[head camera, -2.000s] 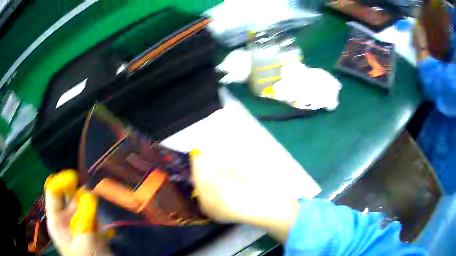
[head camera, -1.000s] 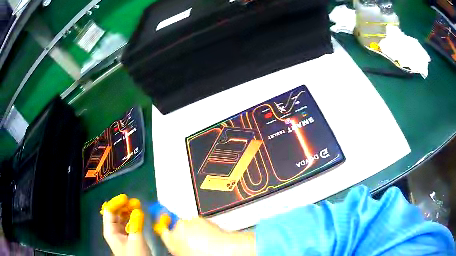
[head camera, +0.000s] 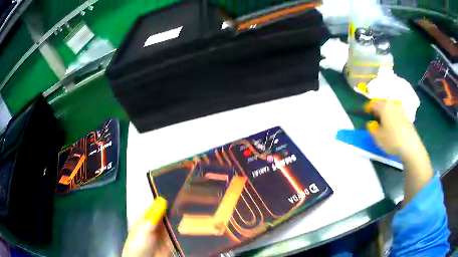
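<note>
A tablet (head camera: 271, 201) with a black and orange printed film lies in front of me on the white work mat (head camera: 196, 136). My left hand (head camera: 146, 232), with yellow finger cots, grips its left edge; the other fingers are partly hidden. That end of the tablet is blurred. A blue squeegee (head camera: 359, 139) with a white edge lies across the mat's right edge. My right hand (head camera: 394, 125) is over its far end, its yellow-tipped fingers apart beyond the blade, near a white cloth (head camera: 404, 95). I see nothing held in it.
A black foam tray (head camera: 216, 80) stands behind the mat, an orange-edged slab on top. Printed films (head camera: 89, 158) lie left, beside another black tray (head camera: 30, 165). Pale bottles (head camera: 370, 62) stand at the back right. Another printed piece (head camera: 442, 83) lies at the far right.
My left hand has moved onto the tablet's left edge. My right hand has moved from near the left hand to the right side, and the squeegee now lies there. The view has shifted.
</note>
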